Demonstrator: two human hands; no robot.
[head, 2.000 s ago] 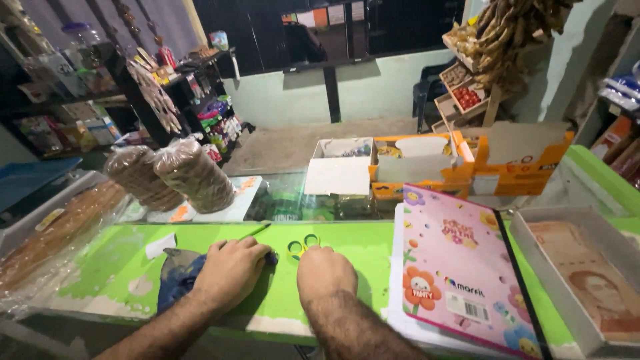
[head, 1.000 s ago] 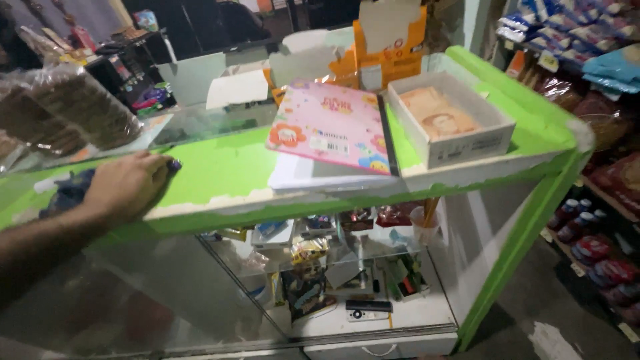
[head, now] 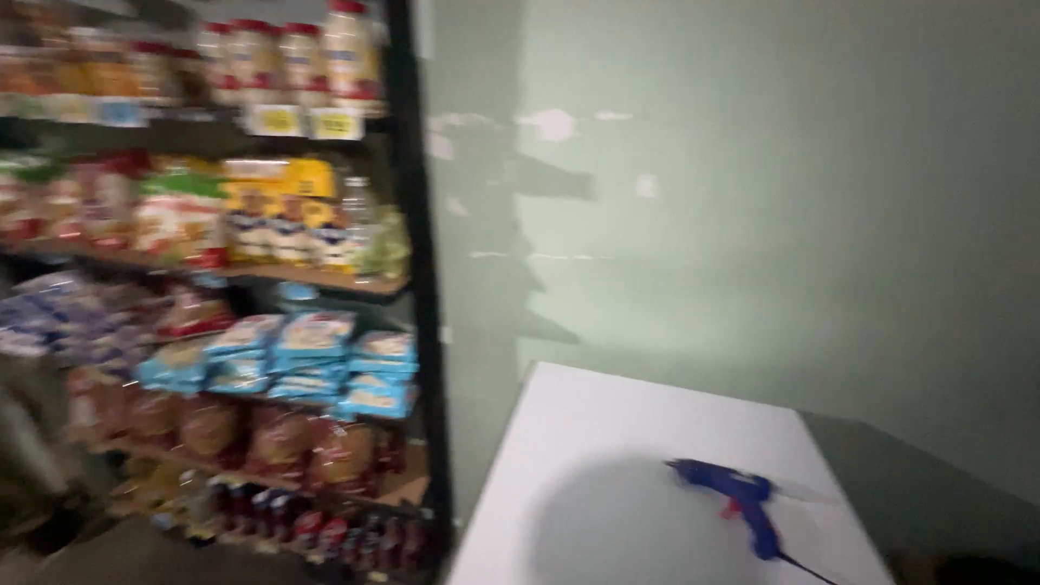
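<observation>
Neither my left hand nor my right hand shows in the head view now. A blue hot glue gun (head: pixel 735 496) with a red trigger lies on its side on a white tabletop (head: pixel 601 422) at the lower right. Its nozzle points left, a pale clear stick shows at its back, and a dark cord runs from its handle towards the bottom edge. A rounded shadow falls over the white surface beside it.
Shelves with a black upright (head: pixel 422 268) stand at the left, holding red-capped bottles (head: pixel 349 57), yellow packets (head: pixel 284 215), light blue packets (head: pixel 313 341) and bagged goods. A pale green wall (head: pixel 747 203) with chipped paint rises behind the white surface.
The view has swung far right, from the green counter to the shelves and white surface. Both hands showed at the counter two seconds ago, only my left one second ago; neither shows now.
</observation>
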